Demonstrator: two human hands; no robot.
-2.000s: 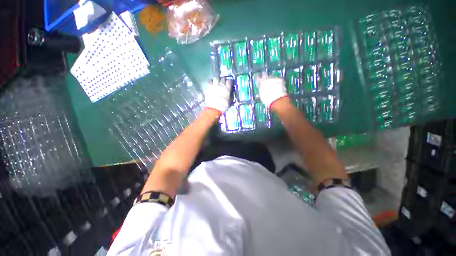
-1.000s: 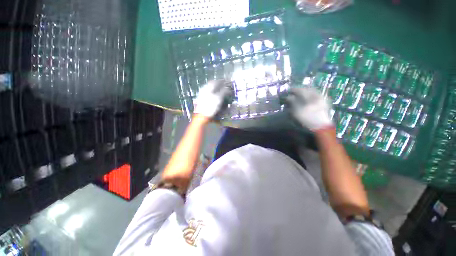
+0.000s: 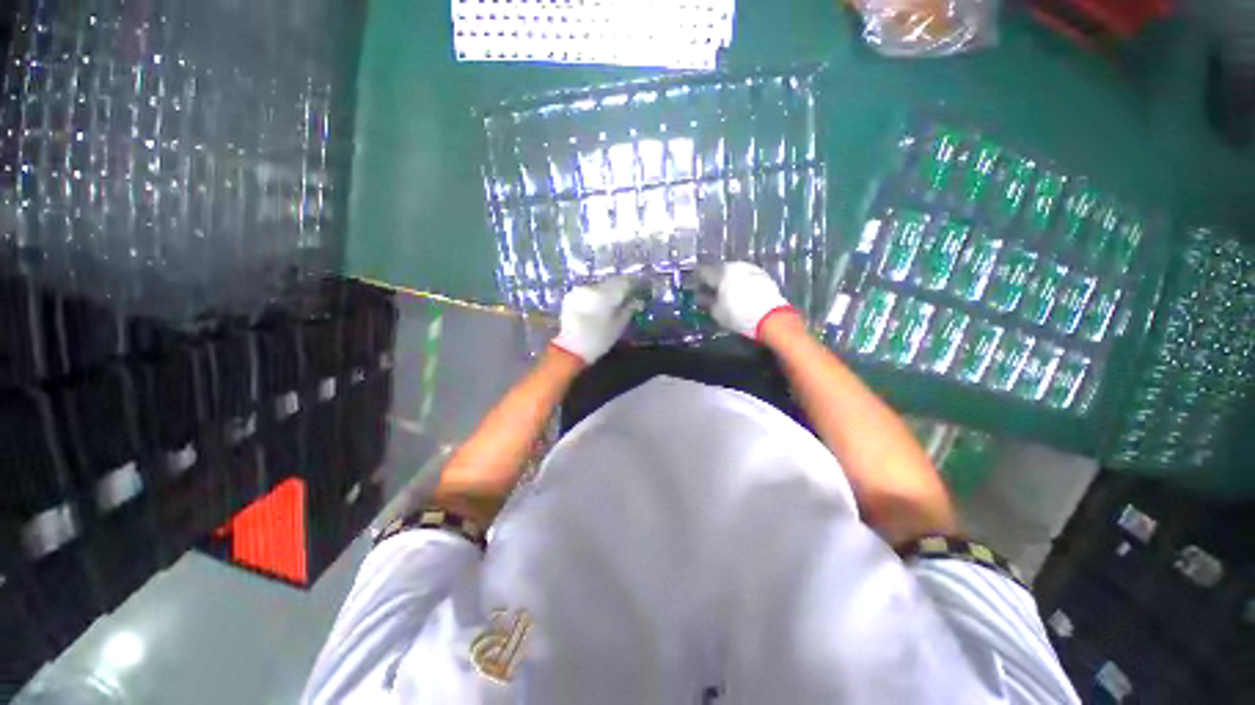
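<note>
A clear blister tray [image 3: 750, 207] lies on the green mat in front of me, with bright glare on its middle. My left hand [image 3: 597, 316], in a white glove with dark fingertips, is at its near row. My right hand [image 3: 743, 299], gloved the same way, is at the same row further right. A green patch shows between the fingertips; whether it is a circuit board or the mat seen through plastic is unclear. Whether the fingers grip anything is too blurred to tell. A tray filled with green circuit boards [image 3: 974, 276] lies to the right.
A white sheet with dark marks [image 3: 592, 30] lies behind the tray, and a clear bag [image 3: 925, 25] at the back. Another green-filled tray [image 3: 1195, 358] is far right. A tall clear tray stack [image 3: 165, 165] stands left. Black crates [image 3: 207, 427] and a red-orange piece [image 3: 271, 534] are lower left.
The view has swung, bringing the clear tray in front of me. Both hands have left the filled tray for the clear one. Over the last second my right hand has come closer to my left.
</note>
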